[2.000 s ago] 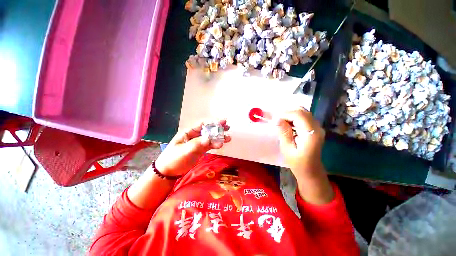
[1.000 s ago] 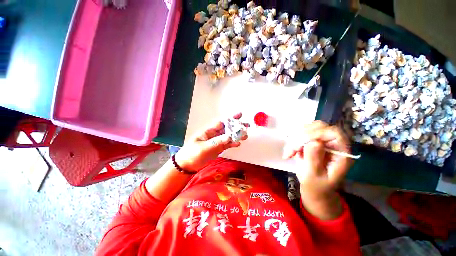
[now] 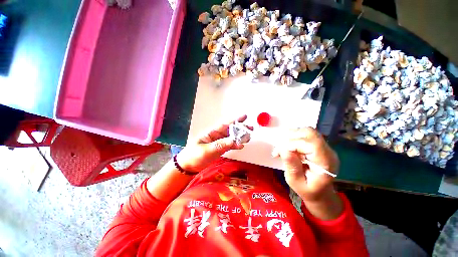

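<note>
My left hand holds a grey-white knobbly piece between thumb and fingers, over the near left part of the pale work board. My right hand holds a thin pale stick, whose one end sticks out to the lower right; its other end is lost in glare near the fingertips. The right fingertips are over the board, a short way right of the piece and apart from it. A red disc lies on the board between and beyond the hands.
A heap of small whitish and tan parts lies behind the board. A black tray of similar parts is at the right. A thin pointed tool lies at the board's far right corner. A pink tray stands left, with grey pieces at its far end.
The right hand has left the red disc and drawn back nearer me, the stick now pointing lower right. The left hand's piece appears turned. The whole view has shifted slightly.
</note>
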